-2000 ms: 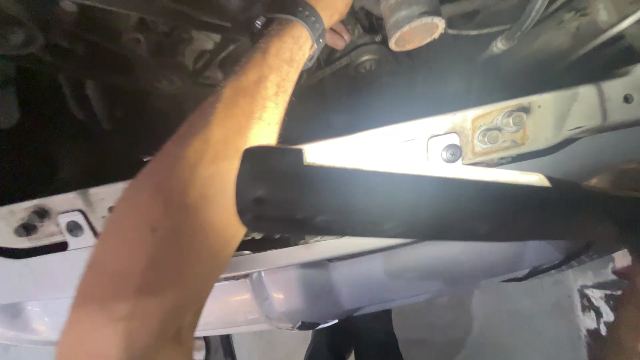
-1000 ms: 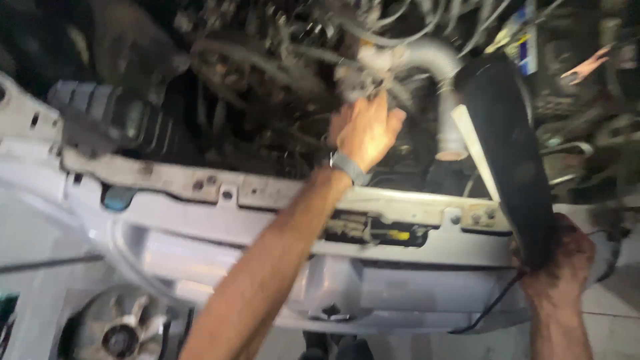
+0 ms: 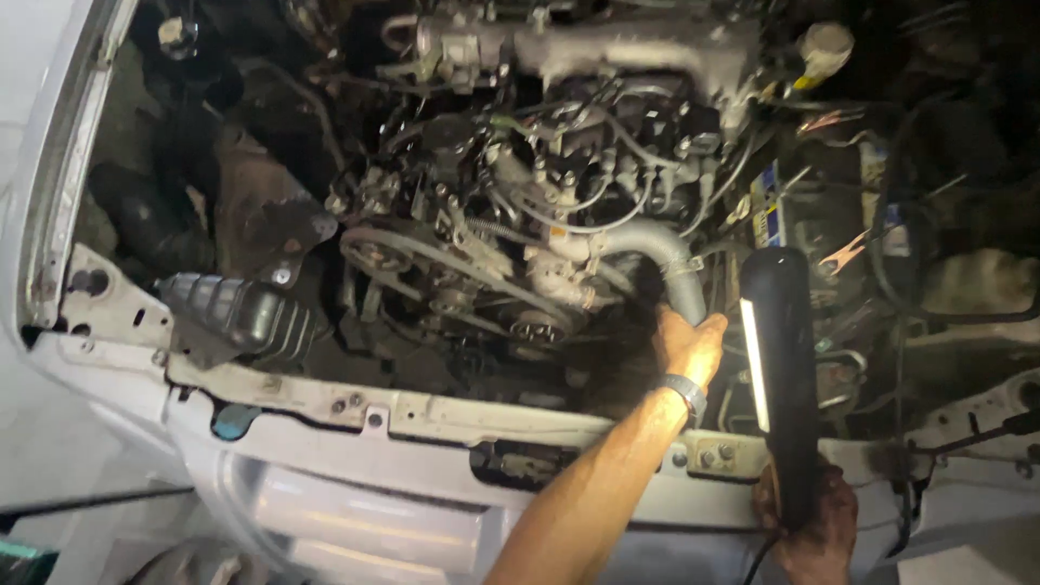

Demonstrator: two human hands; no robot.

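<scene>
A car's engine bay fills the view. My left hand (image 3: 689, 345), with a watch on its wrist, has its fingers around the lower end of a grey radiator hose (image 3: 686, 292). That hose curves down from the front of the engine. At the right, my right hand (image 3: 808, 520) grips the lower end of a black corded work light (image 3: 784, 357), which stands nearly upright in view with its lit strip facing left. Left of the hose are the drive belt (image 3: 455, 272) and a pulley (image 3: 536, 327). The fingertips of my left hand are partly hidden.
The pale front crossmember (image 3: 406, 414) and the bumper (image 3: 366, 520) run along the near side. A black ribbed box (image 3: 236, 313) sits at the left. Right of the engine are a battery (image 3: 821, 211), a copper-coloured clamp (image 3: 845, 253) and loose cables. Spark plug leads (image 3: 601, 219) arch over the engine.
The view has shifted widely. My left hand has moved from the area by the pulleys to the grey hose and closed around it. The work light has turned more upright.
</scene>
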